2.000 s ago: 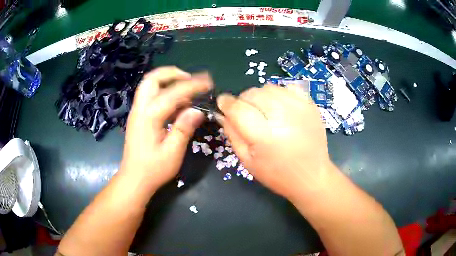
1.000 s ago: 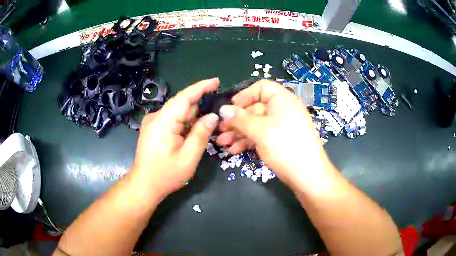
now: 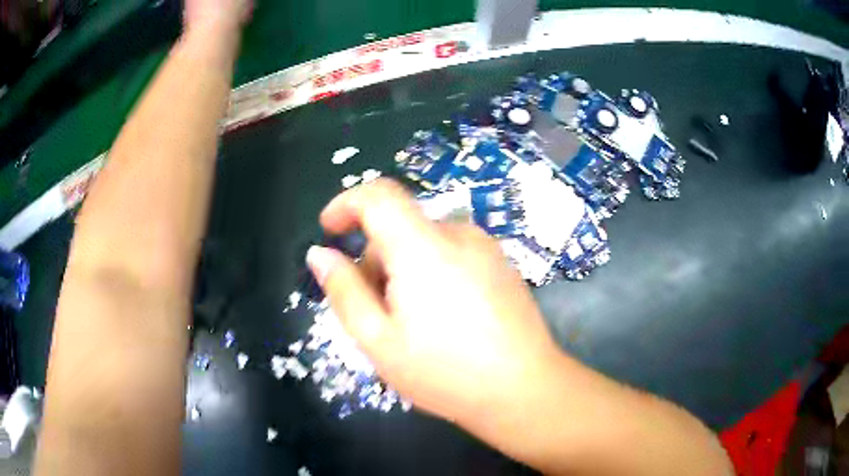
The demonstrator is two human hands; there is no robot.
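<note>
My left hand (image 3: pixel 216 11) is blurred and cut off by the top edge; its forearm runs up the left side, and what it holds does not show. My right hand (image 3: pixel 424 293) is over the bench, thumb and index finger a little apart. Something dark shows between them, but I cannot tell if it is held. Small white pieces (image 3: pixel 340 358) lie scattered below and left of this hand, and a few white pieces (image 3: pixel 345 154) lie behind it. Blue circuit boards (image 3: pixel 596 172) lie in an overlapping pile to its right, some with round pale-centred parts.
The white edge strip (image 3: pixel 614 28) with red printing runs along the back, with a grey upright (image 3: pixel 505 20) on it. A small dark stick-like part (image 3: pixel 704 149) lies right of the boards. A dark object (image 3: pixel 799 125) stands at far right. Part of a blue bottle (image 3: pixel 14 279) shows at left.
My hands have parted; the left has gone up to the top edge. The view has swung right, so the boards sit further left and the black heap is no longer clearly visible.
</note>
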